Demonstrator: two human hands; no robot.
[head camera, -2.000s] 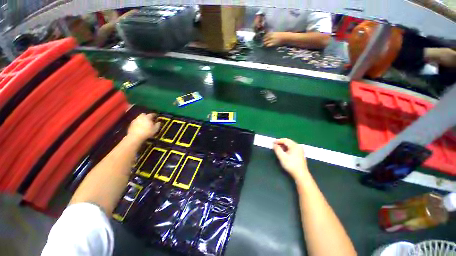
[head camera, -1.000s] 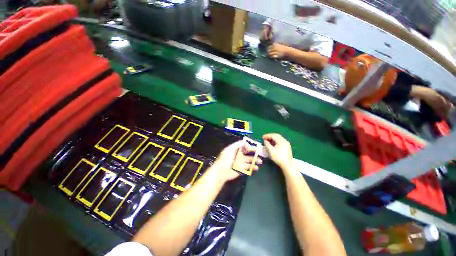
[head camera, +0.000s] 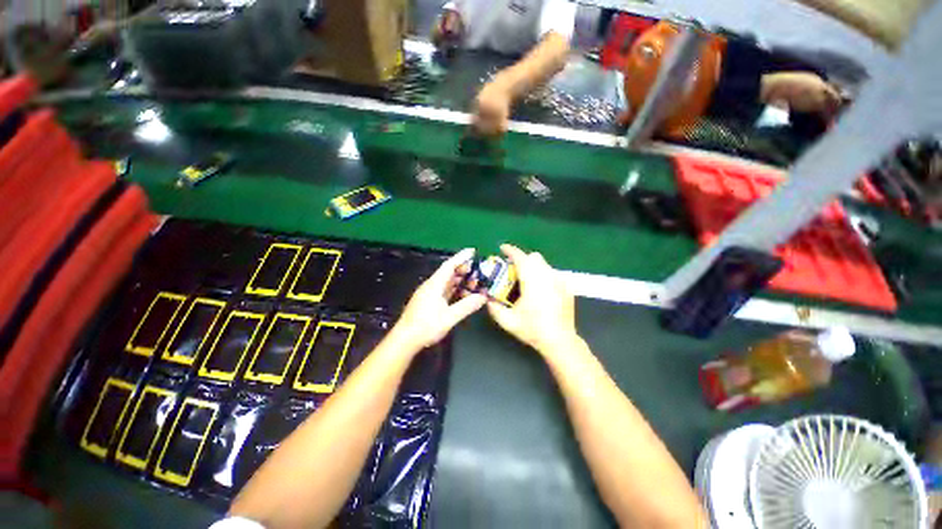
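My left hand (head camera: 439, 307) and my right hand (head camera: 537, 303) meet over the bench by the belt's near edge. Between their fingertips they hold a small unit (head camera: 490, 277) with blue, white and yellow parts; fingers cover much of it, and whether a separate display panel is on it cannot be told. The black blister tray (head camera: 398, 274) lies at the left, with yellow-framed display modules (head camera: 230, 346) in three rows. Some glossy pockets show no yellow frame.
Another unit (head camera: 358, 200) and small pieces lie on the green belt (head camera: 279, 212). Red trays (head camera: 62, 258) stand at left. A red tray (head camera: 775, 232), smartphone (head camera: 721, 290), bottle (head camera: 780, 367) and fan (head camera: 831, 475) are at right. Another person's hand (head camera: 493, 107) reaches over the belt.
My left hand took a display module from the tray to my right hand. The unit nearest the tray has left the belt; both hands now hold a unit. The opposite person's arm has reached forward.
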